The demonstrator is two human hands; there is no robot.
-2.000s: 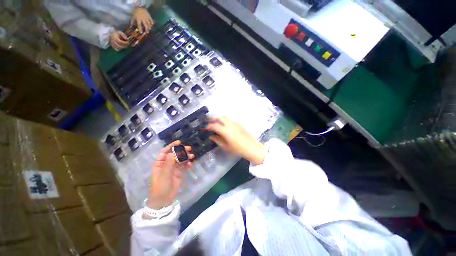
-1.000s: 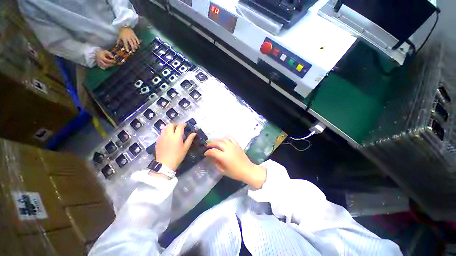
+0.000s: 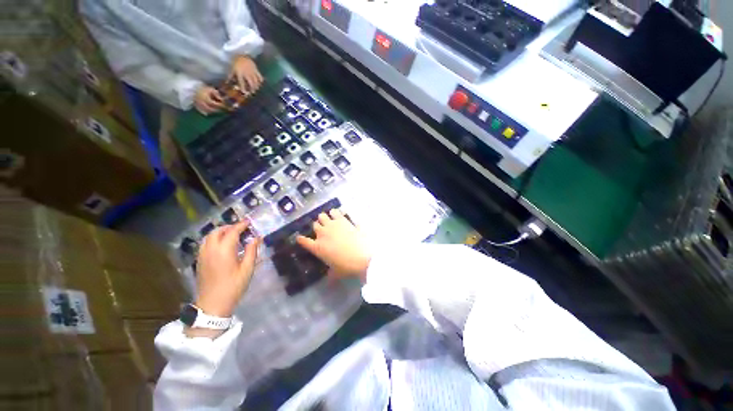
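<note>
A black fixture (image 3: pixel 299 271) with square pockets lies on the clear blister tray (image 3: pixel 386 189). My right hand (image 3: pixel 341 242) rests on the fixture with fingers spread; what lies under its fingertips is hidden. My left hand (image 3: pixel 223 269) is over the tray left of the fixture, thumb and fingers around a spot in the housing rows. A dark part shows by its fingertips, but whether it is gripped is unclear. Several small square watch-like housings (image 3: pixel 305 189) sit in the tray beyond my hands, dark with pale centres.
A co-worker's hands (image 3: pixel 228 88) hold an orange-brown fixture (image 3: pixel 233 95) beyond black gridded trays (image 3: pixel 229 152). Wrapped cartons (image 3: pixel 120 277) stand at left. A white machine (image 3: pixel 514 104) with a red button and black fixtures (image 3: pixel 481 30) is at upper right. Stacked blister trays (image 3: pixel 683 265) stand at right.
My left hand first brought a housing to the fixture, then moved left to the tray's housing rows. My right hand has shifted up onto the fixture's pockets. The view has shifted.
</note>
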